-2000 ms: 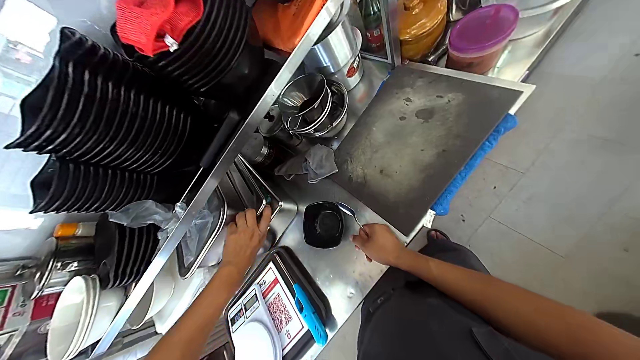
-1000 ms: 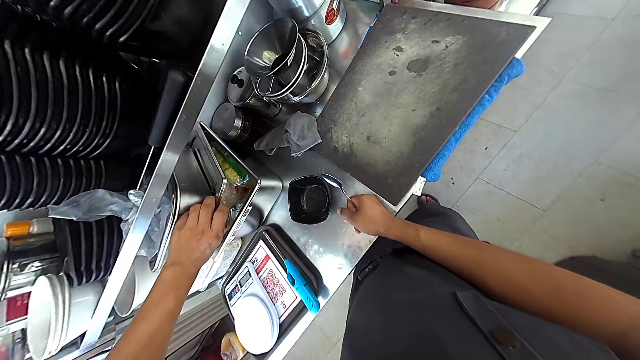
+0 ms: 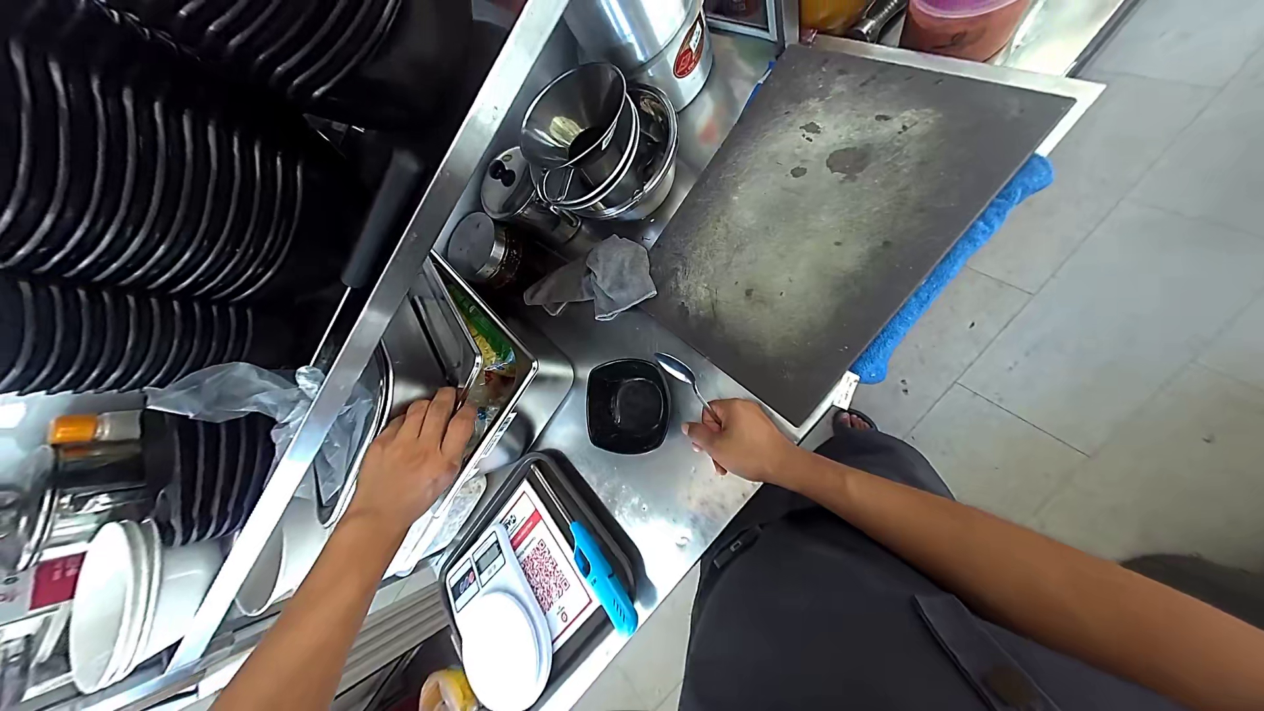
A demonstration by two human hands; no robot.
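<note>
My right hand [image 3: 736, 438] is closed on the handle of a metal spoon [image 3: 677, 369], whose bowl lies beside a small black square bowl [image 3: 628, 406] on the steel counter. My left hand [image 3: 420, 456] rests on the near edge of a steel container [image 3: 523, 380], its fingertips curled at the rim of a raised metal lid [image 3: 432, 331]. Inside the container, green and yellow packets [image 3: 486, 331] show partly. Whether the left fingers grip the lid is hard to see.
A dark cutting board [image 3: 839, 217] lies beyond the black bowl, near a grey cloth [image 3: 602, 279] and nested steel bowls [image 3: 602, 138]. A white kitchen scale [image 3: 506, 632] and blue lighter [image 3: 603, 578] sit on a black tray [image 3: 592, 523]. A steel shelf edge [image 3: 395, 296] runs along the left.
Two seconds ago the steel container looked covered; now its packets show beside the raised lid. My right hand keeps hold of the spoon beside the black bowl.
</note>
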